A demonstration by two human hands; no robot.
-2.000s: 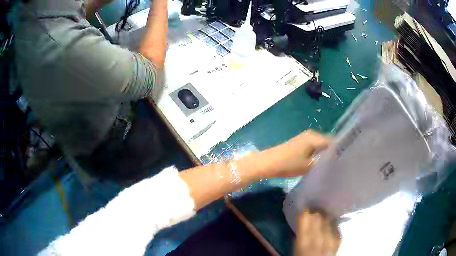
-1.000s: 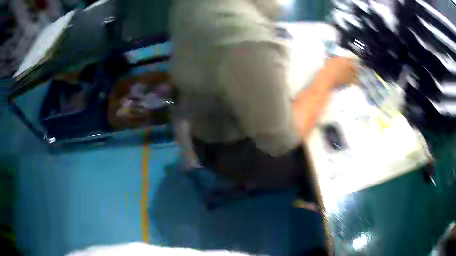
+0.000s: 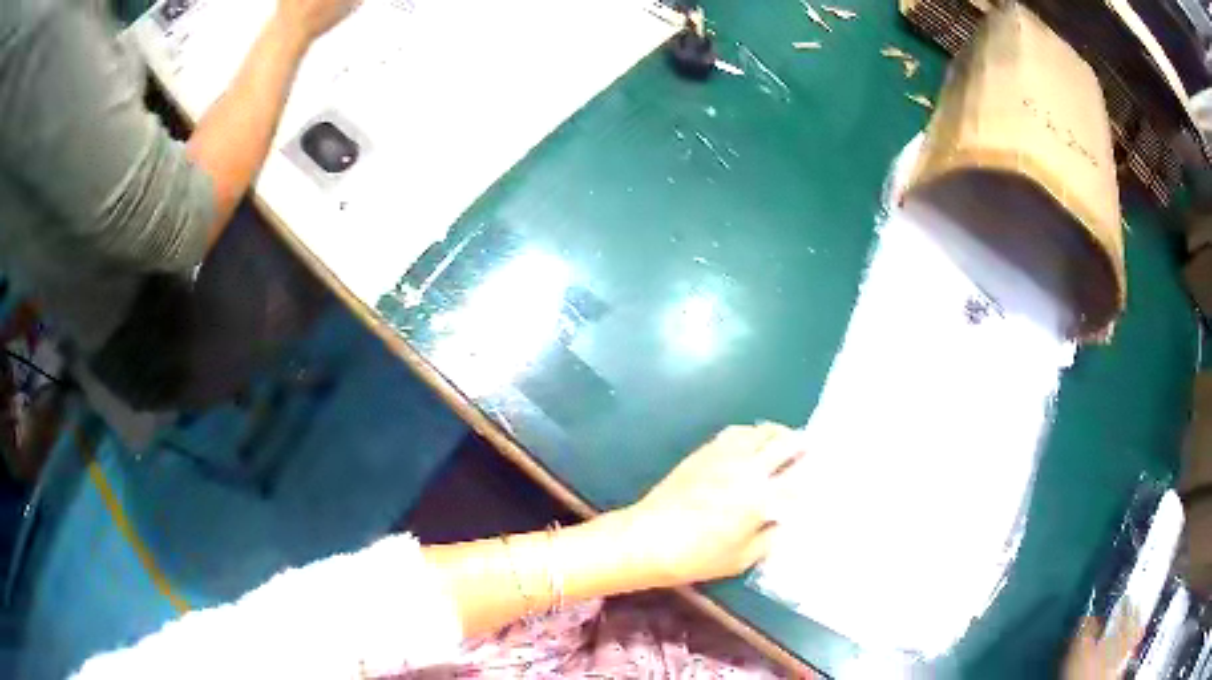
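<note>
A stack of clear poly bags lies flat and bright white on the green bench, with a small dark printed mark near its far end. A brown cardboard sleeve arches over that far end. My left hand is at the stack's near left edge with fingers bent; whether it pinches a bag is unclear. My right hand is blurred and cut off at the bottom right, beside bagged units with shiny plastic; its fingers are not clear.
A person's forearm reaches over a cream work mat with a dark printed picture at upper left. The brown bench edge runs diagonally. Yellowish scraps and flattened cardboard are at the far side.
The bagged unit that lay between my hands two seconds ago is gone from there, and the bag stack shows. My view swung left and came back. My left hand is now at the stack.
</note>
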